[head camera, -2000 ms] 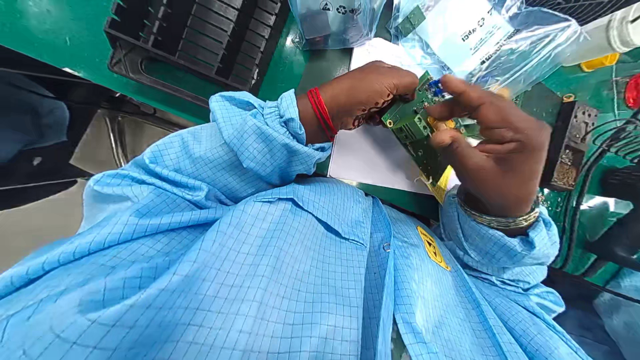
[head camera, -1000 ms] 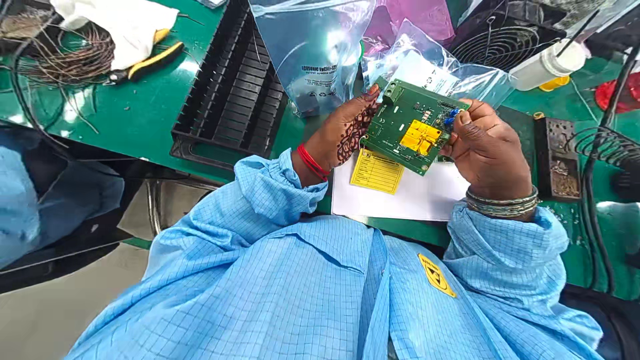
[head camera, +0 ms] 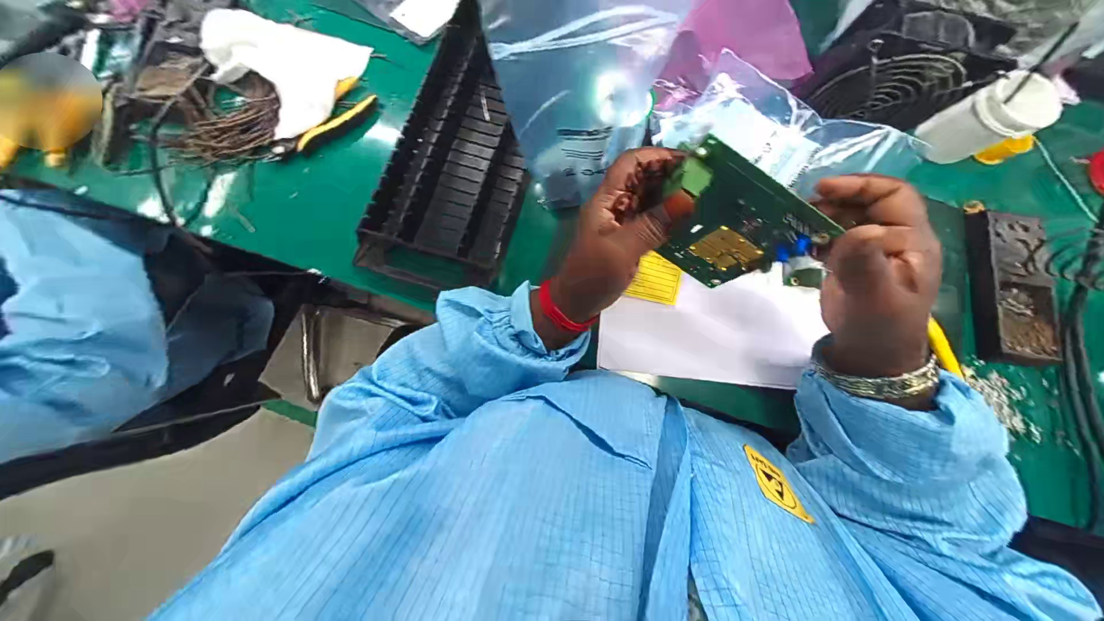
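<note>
A green printed circuit board (head camera: 750, 211) is held up between my two hands, tilted, above a white sheet of paper (head camera: 716, 332). My left hand (head camera: 617, 233) grips its left end beside a green terminal block (head camera: 695, 176). At the right end, the fingers of my right hand (head camera: 880, 254) close on the edge near small blue components (head camera: 793, 248). A yellow printed card (head camera: 655, 280) lies on the paper, partly beneath the board. Behind the board are clear plastic bags (head camera: 776, 138) and a larger translucent bag (head camera: 578, 95).
A black slotted PCB rack (head camera: 448, 172) stands left of my hands. Further left lie yellow-handled pliers (head camera: 336, 123), a white cloth (head camera: 280, 60) and coiled wires (head camera: 233, 121). On the right are a white bottle (head camera: 987, 116), a dark metal tray of scraps (head camera: 1018, 289) and black cables (head camera: 1082, 345). A co-worker's blue sleeve (head camera: 78, 319) shows at left.
The board was flatter, its yellow-patched face more toward me, one second ago; now it is tilted. Both hands keep hold of it. The view has shifted since the oldest frame.
</note>
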